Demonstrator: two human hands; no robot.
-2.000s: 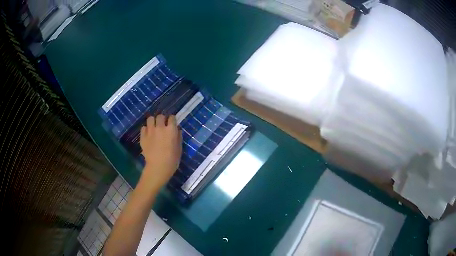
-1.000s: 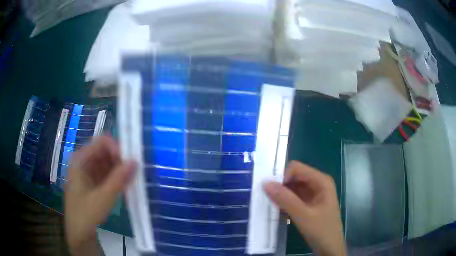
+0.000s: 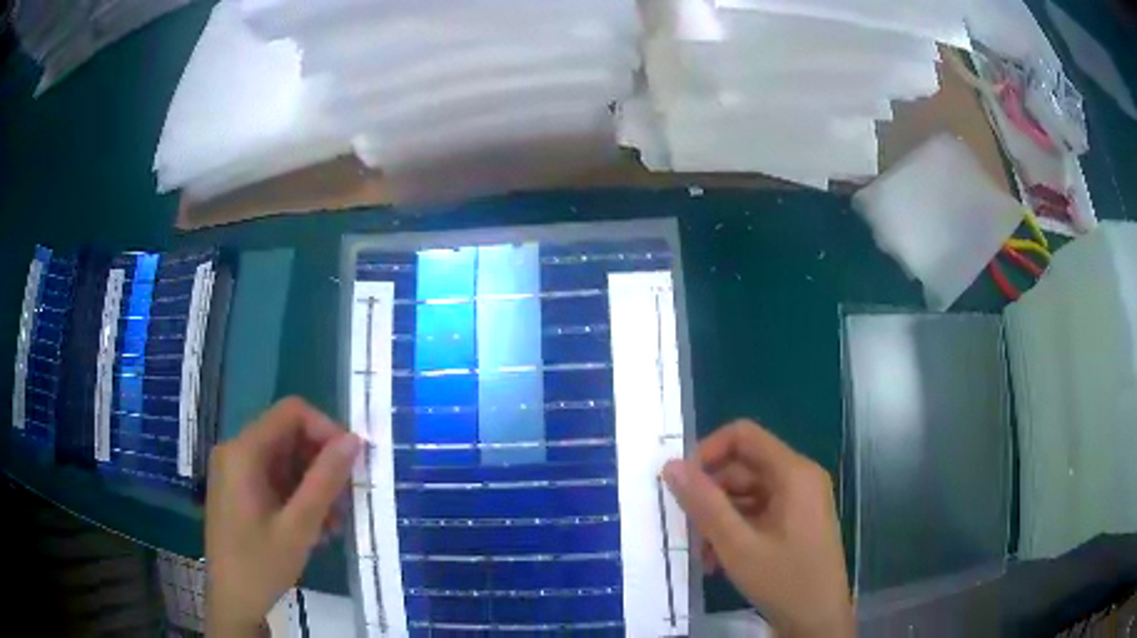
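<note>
A dark blue solar cell array (image 3: 511, 499) with thin silver cross lines and a white strip down each long side lies in front of me. It lies over a pale translucent sheet (image 3: 511, 232), whose border shows around its top and sides. My left hand (image 3: 343, 451) pinches the array's left white strip between thumb and finger. My right hand (image 3: 680, 467) pinches the right white strip at about the same height. The array's near end is cut off by the picture's edge.
Piles of cell arrays (image 3: 162, 374) lie at left. Tall film stacks (image 3: 474, 94) stand behind on a cardboard base (image 3: 281, 193). At right are a small film piece (image 3: 941, 218), coloured loops (image 3: 1016, 274), a glass sheet (image 3: 925, 449) and a pale-green stack (image 3: 1079, 399).
The blurred, raised array of a second ago is now down on the translucent sheet, with both hands still at its sides. Earlier, one hand was on the cell piles at left.
</note>
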